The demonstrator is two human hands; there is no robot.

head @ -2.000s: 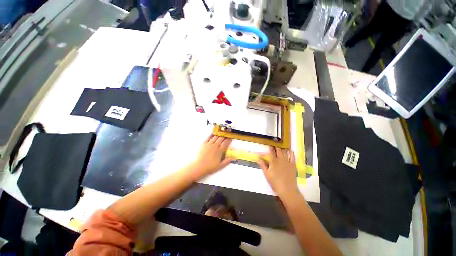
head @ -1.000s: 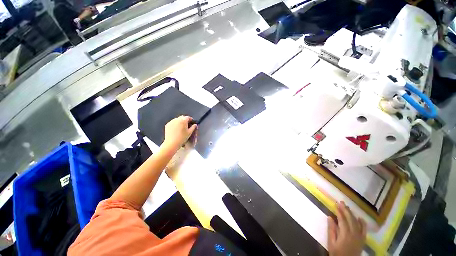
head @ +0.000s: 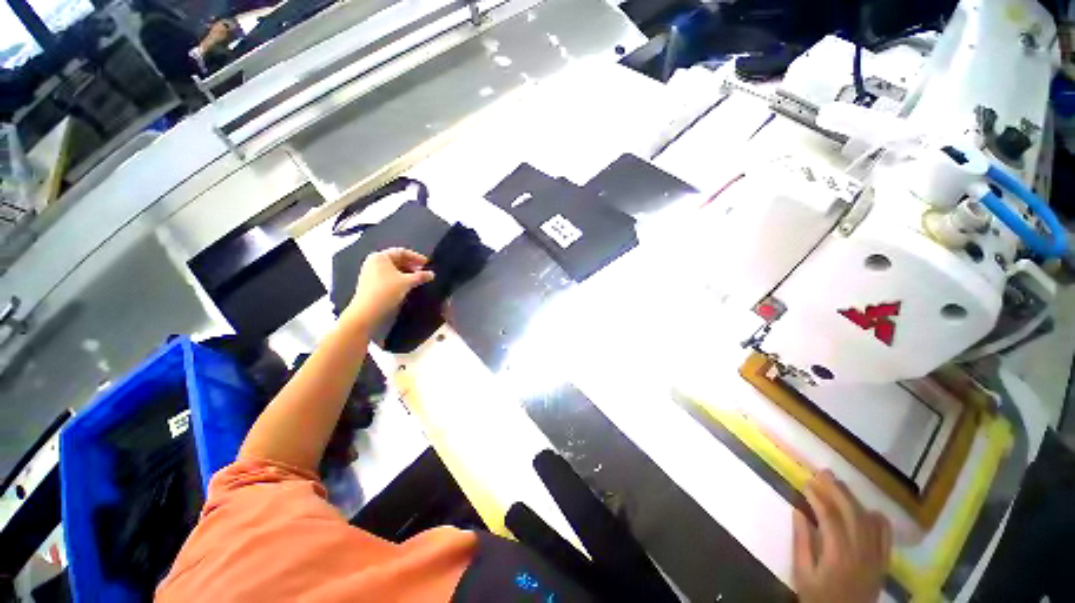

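Observation:
My left hand (head: 395, 278) pinches the edge of a black piece (head: 454, 262), which is bunched and partly lifted at the far left of the table. Its lower part hangs below my fingers. A black panel with a thin loop (head: 368, 253) lies under and behind my left hand. My right hand (head: 843, 544) rests with fingers spread on the white template plate (head: 754, 495), beside the yellow tape (head: 778, 454). It holds nothing visible. The amber-brown clamp frame (head: 931, 509) sits under the white machine head (head: 902, 253).
Small black panels with white labels (head: 578, 236) lie beyond my left hand. A blue bin (head: 212, 412) with black pieces stands at lower left. Black strips (head: 578, 501) lie near my lap. A dark panel (head: 1043, 536) shows at the right edge.
The view has turned left since the oldest frame. My left hand left the template, took a black piece at the far left, and has raised its edge. My right hand stays by the template.

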